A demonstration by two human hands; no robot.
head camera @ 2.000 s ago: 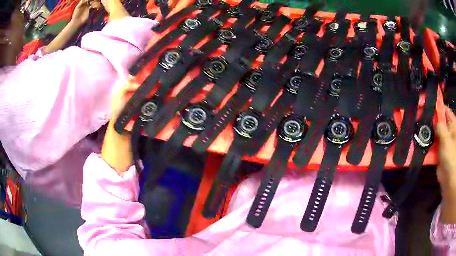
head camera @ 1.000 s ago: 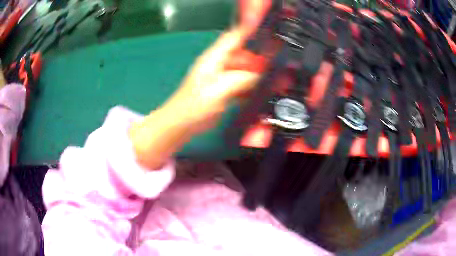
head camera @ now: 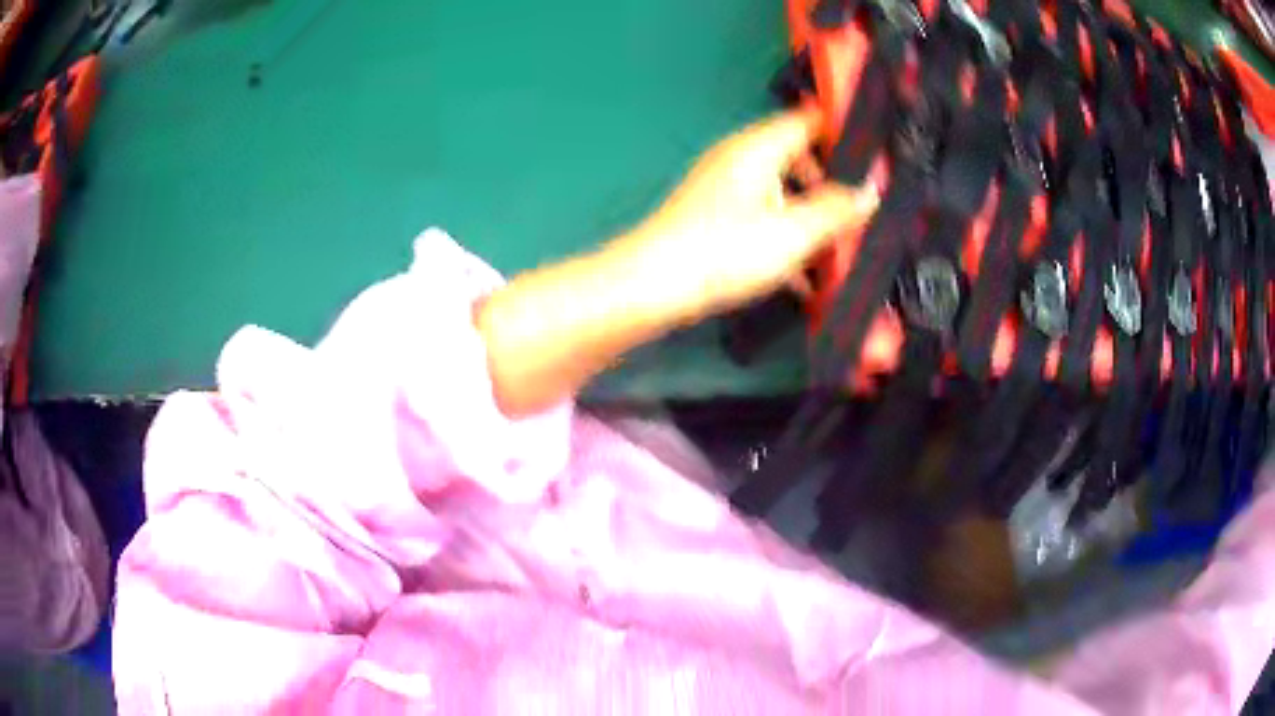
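Note:
A red tray (head camera: 884,350) full of black smartwatches lies at the right, on or over the green bench. Watches such as one in the front row (head camera: 935,292) show their round faces or backs, blurred, and their straps hang over the front edge. My left hand (head camera: 755,203) grips the tray's left wall, thumb over the rim. My right hand is out of the picture; only a pink sleeve shows at the lower right.
The green bench top (head camera: 420,126) spans the left and middle. Another red tray edge (head camera: 73,119) and a person's pink sleeve (head camera: 17,252) are at the far left. Clear plastic bags (head camera: 1056,525) lie below the bench at the right.
The view has turned from the pink-sleeved co-worker to the bench. The tray, held in both hands two seconds ago, is now at the right, a bit further right than one second ago.

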